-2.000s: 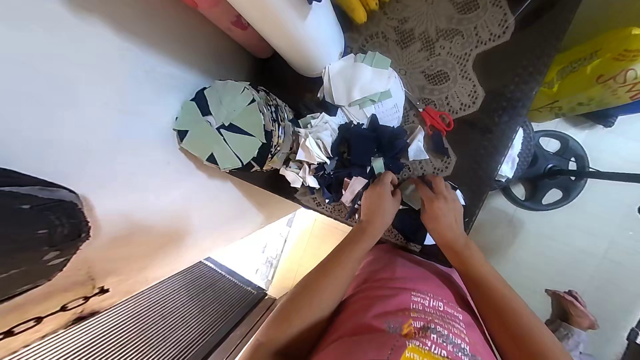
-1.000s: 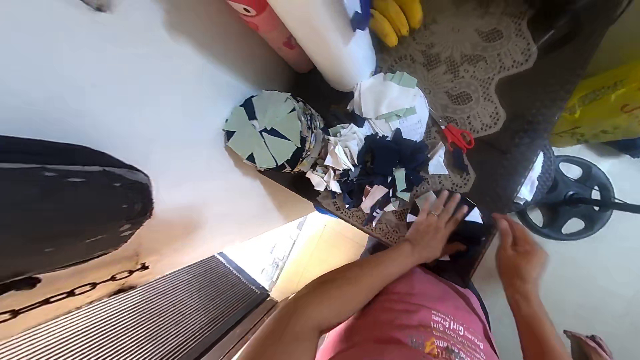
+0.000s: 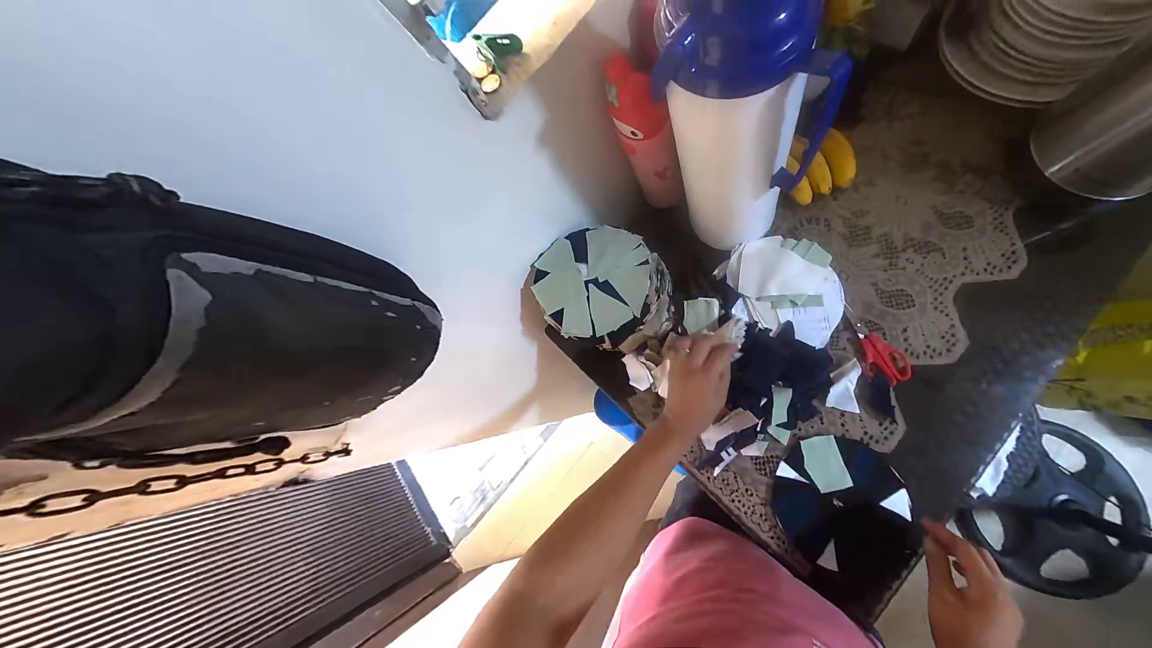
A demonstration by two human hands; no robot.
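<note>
My left hand [image 3: 697, 378] reaches into a heap of pale fabric scraps [image 3: 641, 369], its fingers among them; whether it grips one is unclear. Dark navy scraps [image 3: 781, 364] lie just right of it. At the table's near right corner, my right hand [image 3: 972, 576] has thumb and fingertips together; anything between them is too small to tell. Beside that hand lies a round dark piece [image 3: 846, 531] with white pieces and a pale green strip [image 3: 826, 463] on it. A stack of round patchwork pieces [image 3: 594, 283] stands at the left, and a white round stack [image 3: 792, 283] sits behind the heap.
Red-handled scissors [image 3: 886, 360] lie on the lace table cover [image 3: 936, 225]. A white jug with a blue lid [image 3: 724, 153], a red bottle [image 3: 643, 135], bananas [image 3: 832, 162] and stacked plates [image 3: 1008, 54] stand farther back. A black wheel-shaped base [image 3: 1062, 504] is beyond the table's right edge.
My left hand has moved from the round dark piece to the pale scraps. My right hand remains near the table's right corner. The view has shifted, showing more of the jug.
</note>
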